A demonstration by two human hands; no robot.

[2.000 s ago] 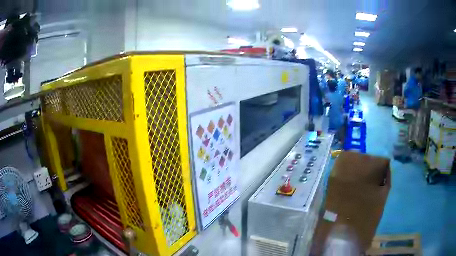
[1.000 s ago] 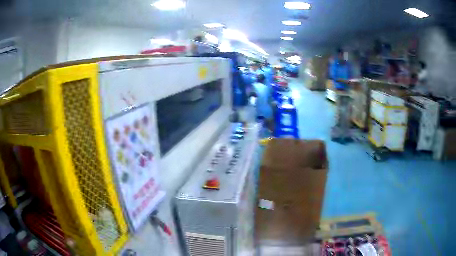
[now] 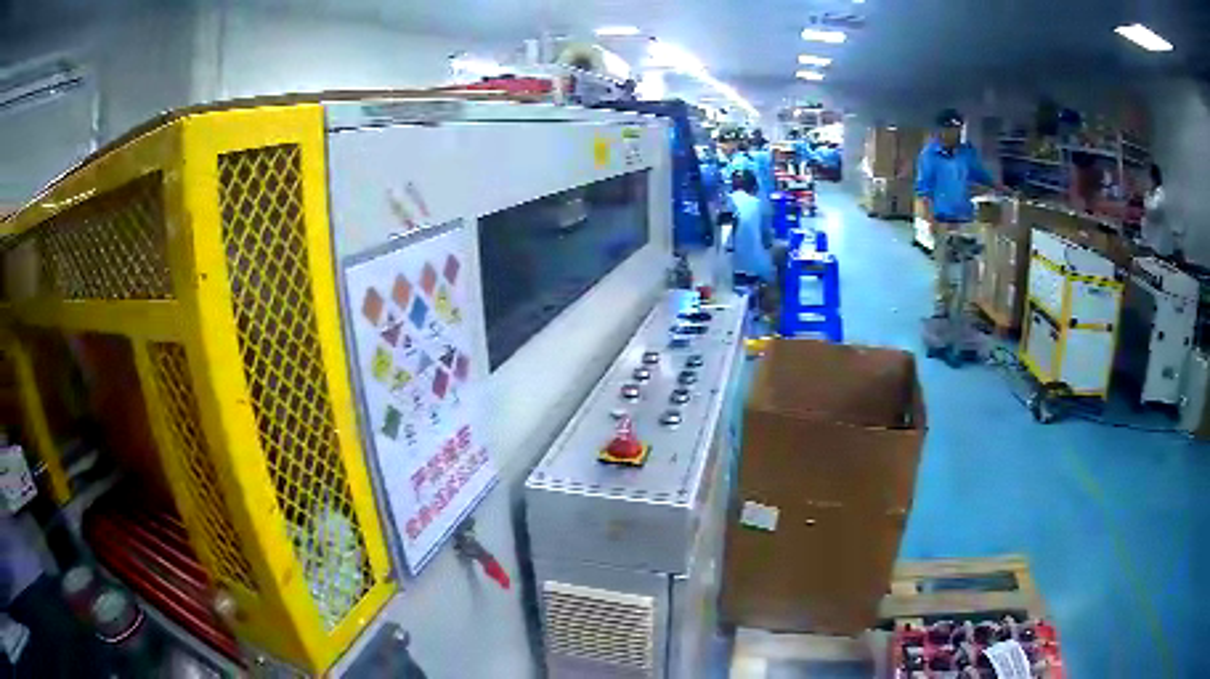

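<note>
Neither of my hands is in view. Nearest in front stands a grey-white machine point(image 3: 571, 146) with a yellow mesh guard point(image 3: 272, 385) at left. Red rollers point(image 3: 159, 570) show inside the guard. A control panel point(image 3: 644, 398) carries round buttons and a red emergency knob point(image 3: 622, 443). A printed notice sheet point(image 3: 422, 385) is fixed to the machine's side. A tray of watches point(image 3: 975, 650), red and dark with a white paper point(image 3: 1008, 661) on it, is cut off by the bottom edge.
An open cardboard box point(image 3: 829, 531) stands right of the panel, beside a wooden pallet point(image 3: 962, 580). A person in blue point(image 3: 947, 179) stands in the aisle by a white-and-yellow cart point(image 3: 1072, 312). Blue stools point(image 3: 809, 292) and seated workers point(image 3: 751, 226) line the bench beyond.
The view has swung right since the first frame, so the machine sits farther left and more aisle shows. The watch tray has come in at the bottom. The aisle person shows more clearly.
</note>
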